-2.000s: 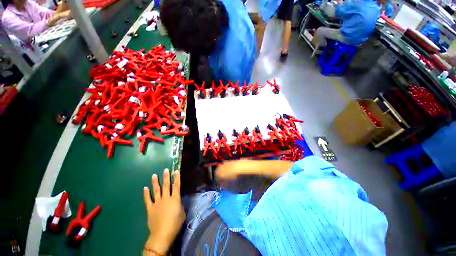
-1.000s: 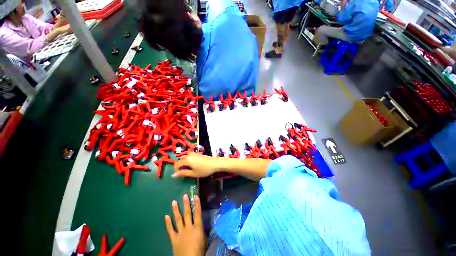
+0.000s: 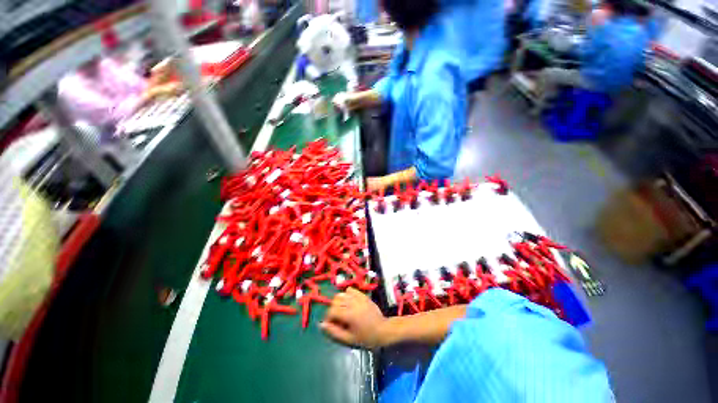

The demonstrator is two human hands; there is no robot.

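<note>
My right hand (image 3: 354, 319) reaches in from the right over the near edge of the green bench, just below the pile of red spring clamps (image 3: 291, 228). Its fingers are curled beside a clamp at the pile's lower edge; blur hides whether they hold anything. My left hand is out of the picture. The white tray (image 3: 453, 232) lies right of the pile, with black units in red clamps (image 3: 437, 193) in a row along its far side and more clamped units (image 3: 480, 275) along its near side.
A blue bin (image 3: 571, 303) shows under the tray's right corner. A person in a blue smock (image 3: 429, 110) works beyond the tray. A dark green conveyor with a pale rail (image 3: 185, 330) runs along the left. A slanting metal post (image 3: 201, 94) stands behind the pile. A cardboard box (image 3: 634, 224) is at right.
The view has swung, so the pile and tray sit further right and lower. My left hand and the loose clamps with the white cloth have left the picture. My right hand remains near the pile's lower edge.
</note>
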